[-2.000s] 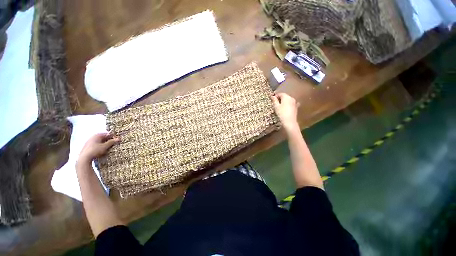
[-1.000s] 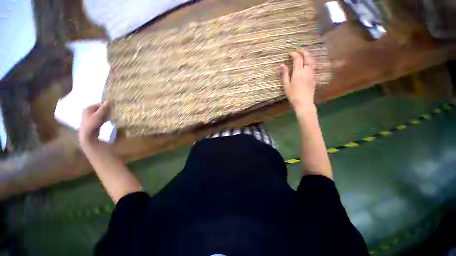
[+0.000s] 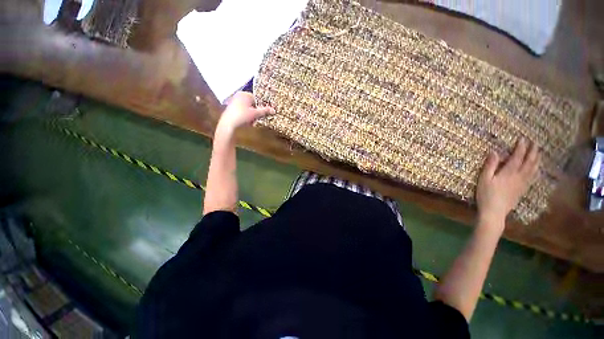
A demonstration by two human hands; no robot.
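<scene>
A stack of tan-brown nubby fabric pieces (image 3: 397, 99) lies on the brown table, slanting down to the right, with frayed edges. My left hand (image 3: 240, 114) is at the stack's lower left corner, thumb on top; its other fingers are partly hidden at the edge, so its grip is unclear. My right hand (image 3: 508, 179) lies on the stack's top near the right end, fingers apart, palm down. A white paper piece (image 3: 232, 43) sticks out at the stack's left end, partly under or against it.
Another white paper pattern (image 3: 513, 21) lies beyond the stack at upper right. A silver metal tool (image 3: 597, 175) is cut off at the right edge. A grey-brown frayed bundle (image 3: 111, 20) is at upper left. The table's front edge (image 3: 179, 122) borders the green floor.
The view has turned, so the stack now slants down to the right. My right hand has gone from the stack's right edge to lying flat on its top. My left hand remains at the left end.
</scene>
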